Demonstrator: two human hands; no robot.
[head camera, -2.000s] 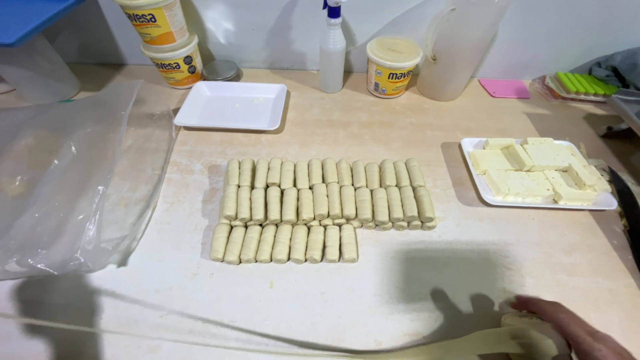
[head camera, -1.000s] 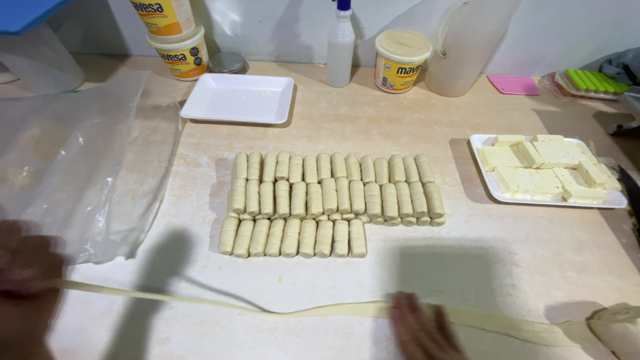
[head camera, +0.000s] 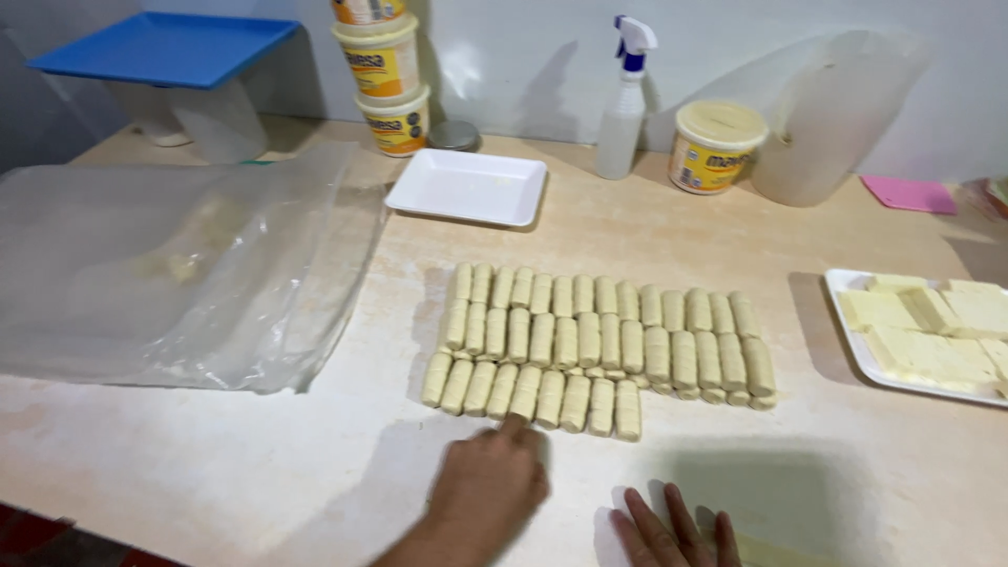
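Observation:
Dough-wrapped sticks (head camera: 567, 323) lie side by side in rows, stacked in layers, on the floured table. My left hand (head camera: 490, 472) is just in front of the front row, its fingers bent and a fingertip at the end of one stick; whether it holds anything is unclear. My right hand (head camera: 677, 528) is at the bottom edge, palm down with fingers apart. Part of a flat dough strip (head camera: 776, 551) shows beside it, mostly out of view. At the right, a white foam tray (head camera: 854, 346) holds blocks of white cheese (head camera: 929, 350).
A large clear plastic bag (head camera: 157, 315) covers the left side. Behind stand an unfilled white tray (head camera: 465, 206), stacked Mavesa tubs (head camera: 386, 94), a spray bottle (head camera: 620, 118), another tub (head camera: 715, 150), a translucent pitcher (head camera: 827, 126), a pink card (head camera: 909, 194) and a blue tray (head camera: 173, 47) on containers.
My left hand has come from the left side to the front row of sticks. The long dough strip stretched across the front of the table no longer spans it. The view has shifted left.

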